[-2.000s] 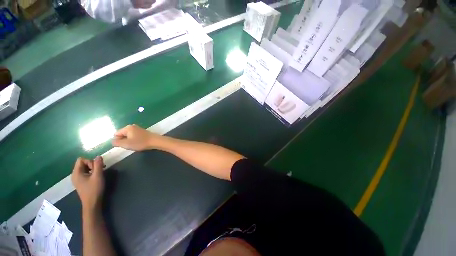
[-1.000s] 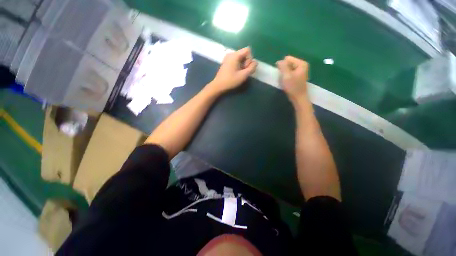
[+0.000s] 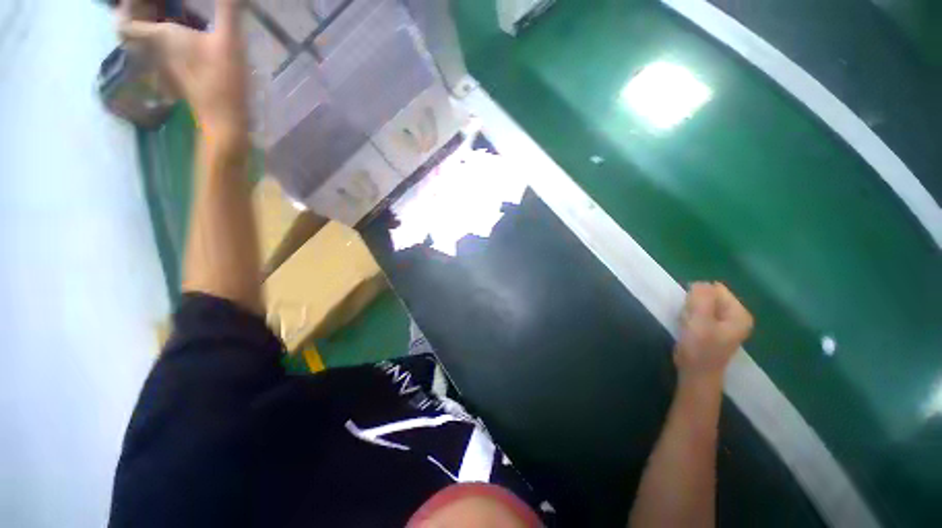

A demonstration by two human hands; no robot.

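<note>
My left hand [image 3: 196,57] is stretched out to the upper left, blurred and partly cut off by the top edge. Its thumb stands apart from the fingers and I see nothing held in it. My right hand [image 3: 713,325] is a fist over the pale metal rail [image 3: 609,242], with nothing visible in it. Stacked open retail boxes [image 3: 356,98] with pink pictures stand beyond the bench's left end, right of my left hand. A heap of white paper slips [image 3: 454,201] lies beside them on the dark bench top [image 3: 516,309].
Brown kraft cartons [image 3: 325,284] stand below the bench at left. The green conveyor belt [image 3: 764,206] runs behind the rail, with a small white scrap [image 3: 828,344] on it. Part of a white box [image 3: 522,12] shows at the top edge. A dark round object [image 3: 134,88] is near my left hand.
The view has swung left. My left hand has moved from near the rail out to the upper left and opened. My right hand stays fisted at the rail, now far from the left.
</note>
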